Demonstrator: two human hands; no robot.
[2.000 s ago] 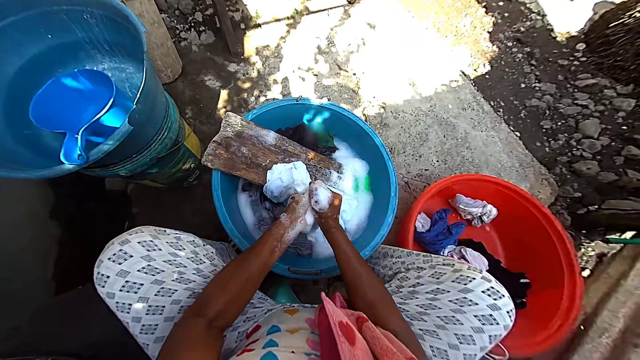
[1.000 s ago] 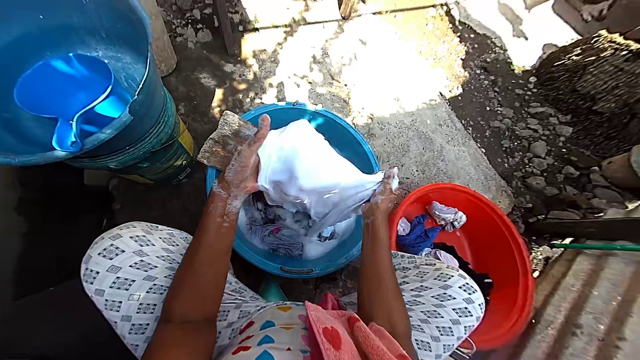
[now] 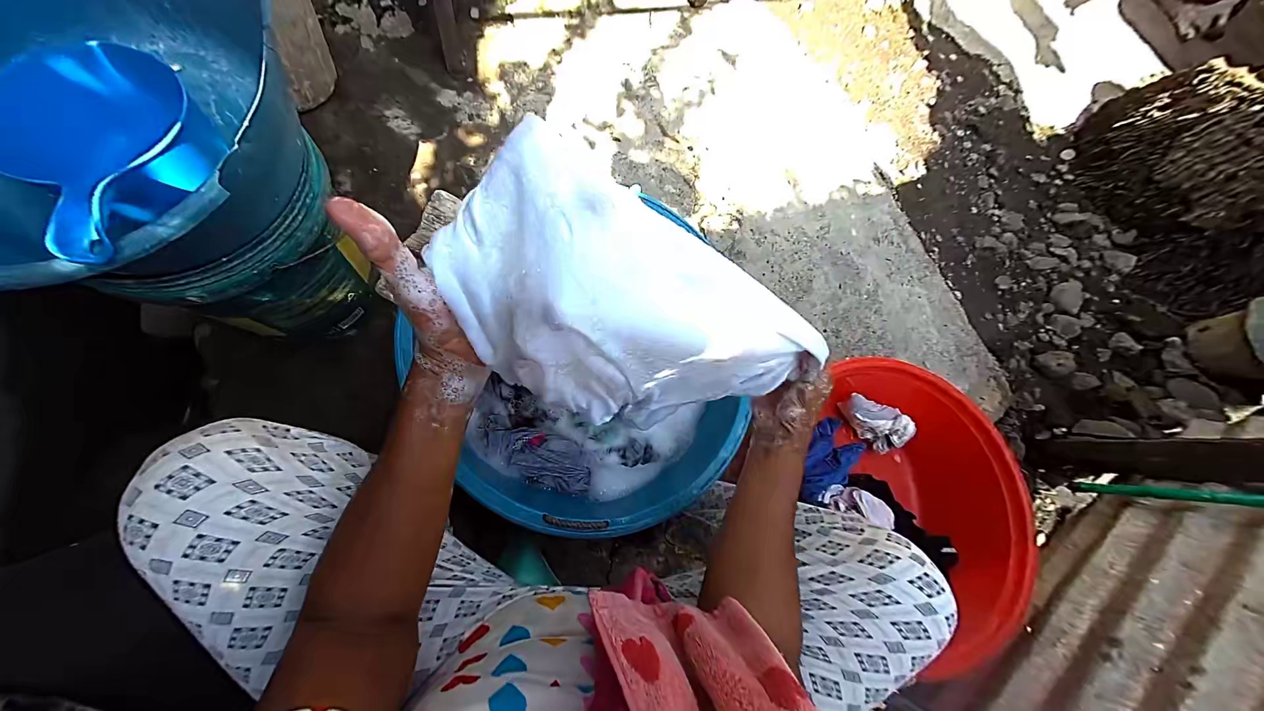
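A wet white cloth [image 3: 602, 286] is spread between my hands above the blue basin [image 3: 583, 523]. My left hand [image 3: 420, 296], flecked with suds, supports the cloth's left side with its thumb and fingers apart; part of the hand lies behind the cloth. At the opposite end, my right hand [image 3: 793, 400] grips a bunched corner. Below the cloth, grey and dark clothes [image 3: 548, 459] lie in foamy water. The cloth hides most of the wooden board [image 3: 434, 219], whose end shows at the basin's upper left.
At the left stands a large blue tub [image 3: 232, 188] holding a blue dipper [image 3: 89, 118]. A red basin [image 3: 987, 494] with several small garments [image 3: 834, 459] sits at my right. Corrugated metal [image 3: 1155, 592] and a green rod [image 3: 1175, 494] lie at lower right, near loose stones.
Two seconds ago my hands were close together over the basin, with a bunched white cloth. It is now opened out and my hands are far apart. Since one second ago, the cloth has been raised.
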